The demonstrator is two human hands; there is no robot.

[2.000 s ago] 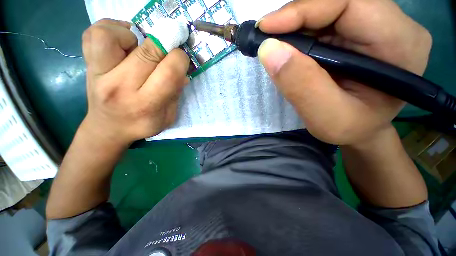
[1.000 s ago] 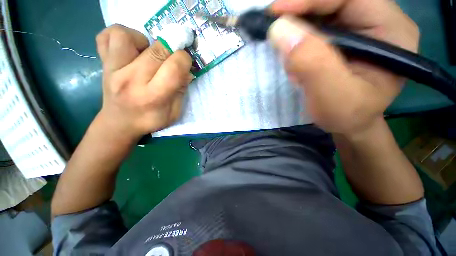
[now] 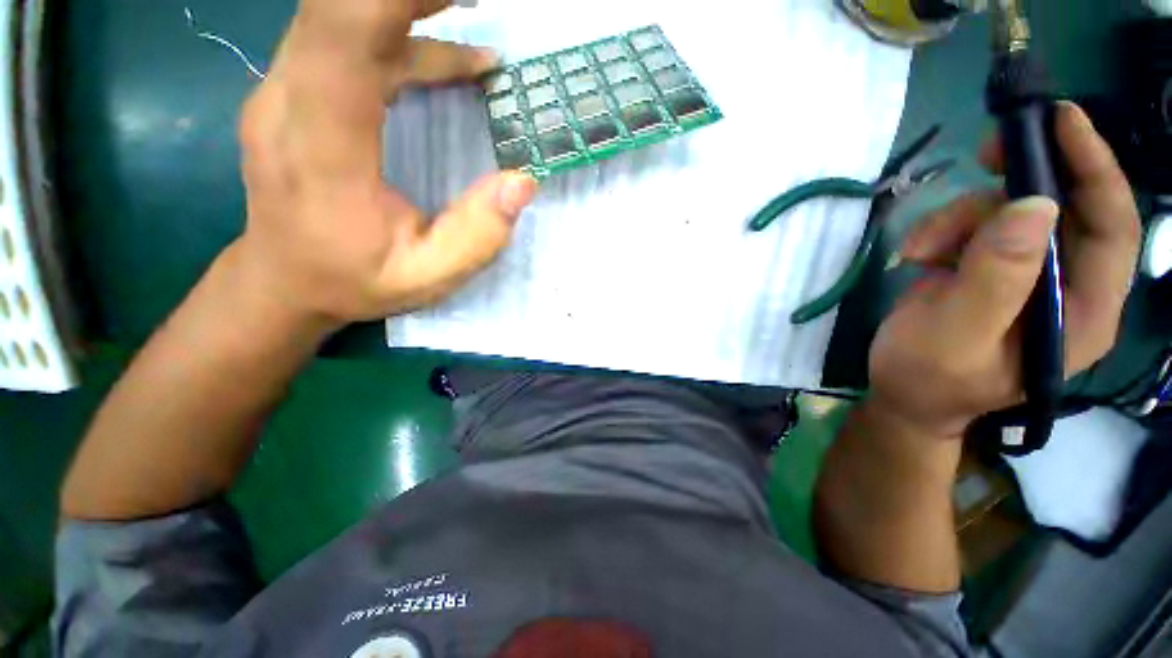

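Note:
The PCB panel point(image 3: 598, 103), green-edged with a grid of small silver and dark squares, is over the white sheet point(image 3: 617, 276). My left hand point(image 3: 373, 180) holds it at its left edge, thumb at the near left corner and a finger at the far left corner; the upper part of the hand is cut off by the frame. My right hand point(image 3: 996, 283) grips the black soldering iron point(image 3: 1028, 167), held upright. Its brass-coloured collar points away from me and its tip is not clearly visible at the top edge.
Green-handled cutters point(image 3: 855, 206) lie open at the sheet's right side. A round yellowish container point(image 3: 904, 16) is at the top, near the iron. Thin solder wire point(image 3: 225, 43) lies at upper left. A white perforated tray point(image 3: 23, 244) stands at the left edge. Black cord hangs at right.
The iron has swung from over the board to the right and now stands upright. The view has shifted right. The board is turned, and my left hand now holds its left edge, thumb spread.

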